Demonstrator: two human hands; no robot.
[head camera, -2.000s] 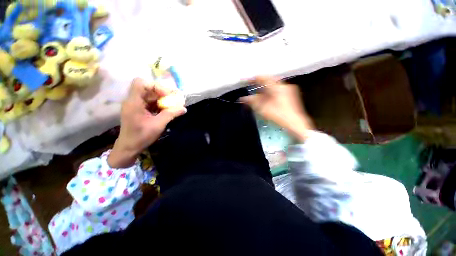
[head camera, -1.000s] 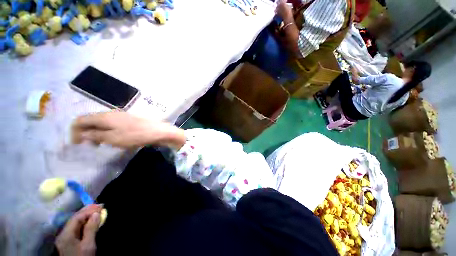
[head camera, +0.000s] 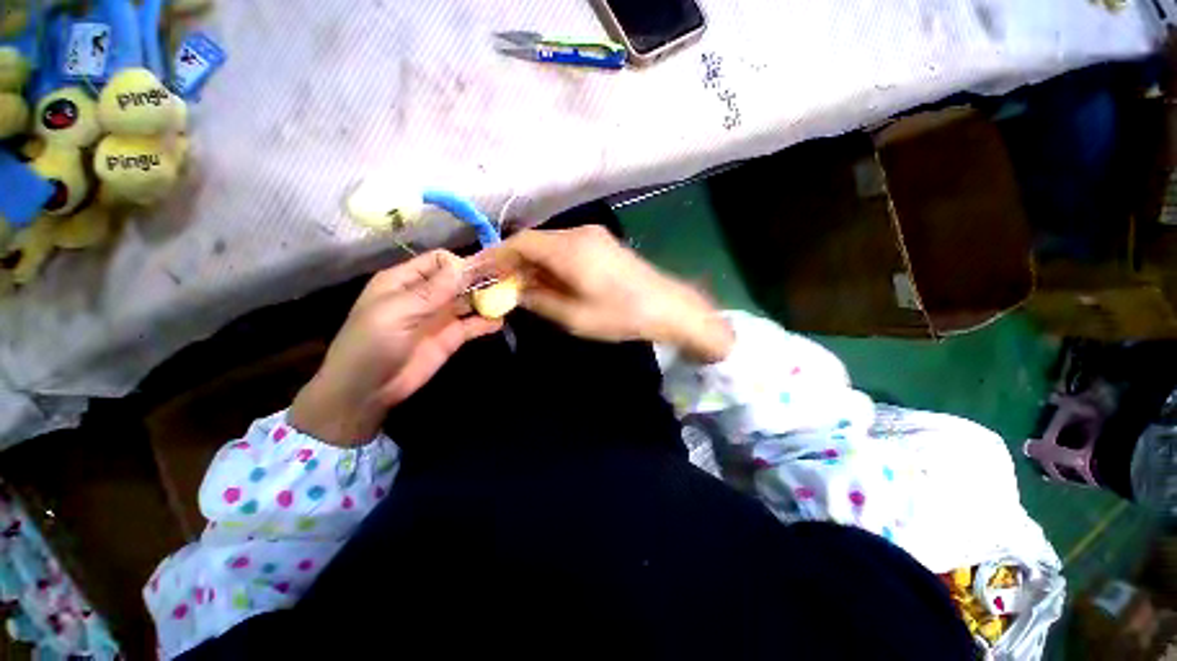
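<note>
My left hand (head camera: 390, 338) holds the near yellow end (head camera: 496, 298) of a plush piece at its fingertips, above my dark-clothed lap. The blue plush strip (head camera: 454, 207) curves from there to the other pale-yellow end (head camera: 382, 204), which lies at the table's edge. My right hand (head camera: 581, 278) has its fingertips at the near yellow end, against my left fingers. A fine pale thread (head camera: 513, 209) loops beside the strip. I cannot see a needle clearly.
Blue-handled thread snips (head camera: 568, 52) lie beside a smartphone (head camera: 656, 23) on the whitish table cloth (head camera: 297, 155). Piled blue and yellow plush pieces (head camera: 134, 142) are at the left. Right of my lap are a cardboard carton (head camera: 955, 220), a pink stool (head camera: 1069, 439) and a white sack (head camera: 962, 484).
The view has swung back from the right side to my lap. My right hand, earlier out over the table, is now at the yellow end beside my left hand.
</note>
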